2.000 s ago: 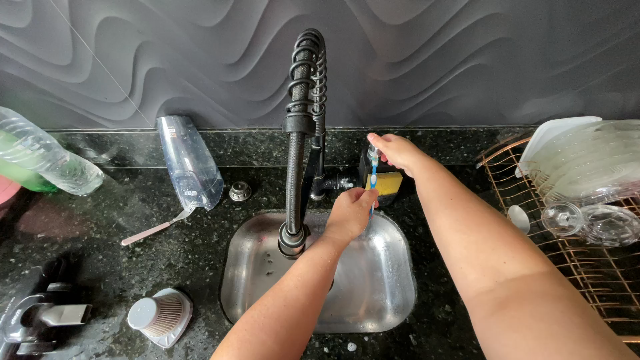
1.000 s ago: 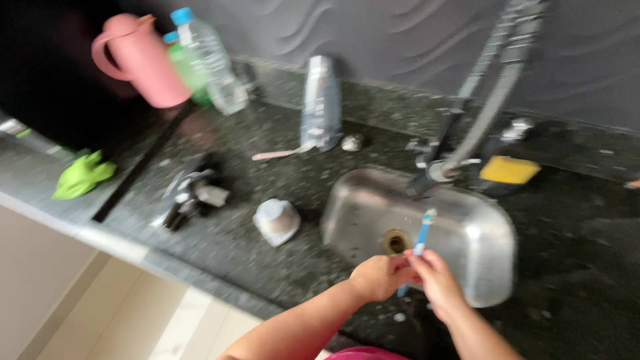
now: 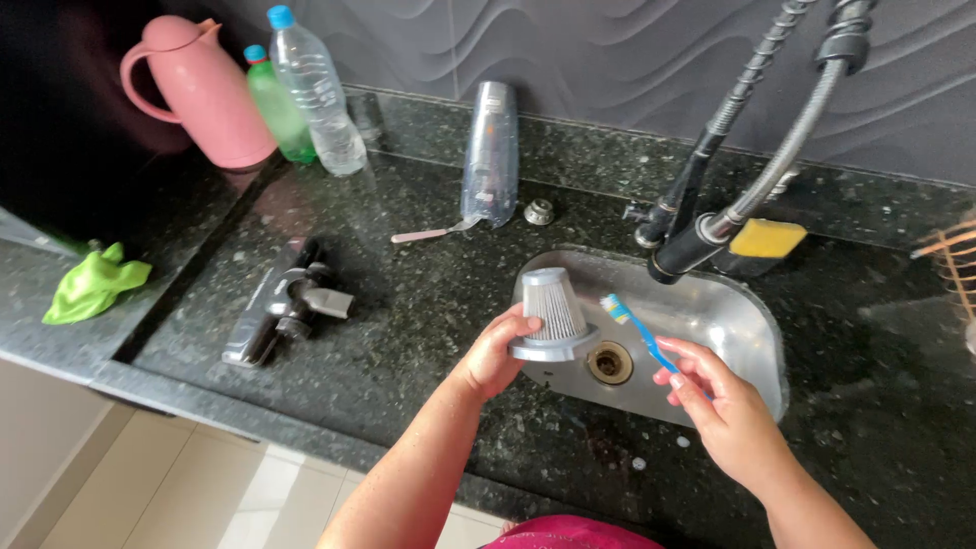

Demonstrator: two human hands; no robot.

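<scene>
My left hand [image 3: 496, 354] grips a pleated cone-shaped filter [image 3: 555, 309] by its grey rim, narrow end up, over the left part of the steel sink [image 3: 751, 320]. In my right hand [image 3: 705, 393] is a blue toothbrush [image 3: 648, 343], its bristled head tilted up and left toward the filter without touching it. The drain [image 3: 609, 362] shows between my hands. A black spring-hose faucet [image 3: 698, 244] rises behind the basin, and a yellow sponge [image 3: 766, 239] rests in a dark holder beside it.
A clear plastic vacuum canister [image 3: 490, 152], a pink-handled fork [image 3: 435, 232] and a sink strainer [image 3: 539, 212] lie behind the sink. Farther left are a black vacuum part [image 3: 282, 301], a green cloth [image 3: 99, 282], a pink thermos jug [image 3: 206, 99] and plastic bottles [image 3: 316, 91]. A wire rack [image 3: 953, 263] edges in at right.
The filter, on the counter left of the sink in both earlier frames, is now in my left hand. The toothbrush, earlier near both hands, is in my right hand alone. The view has swung left.
</scene>
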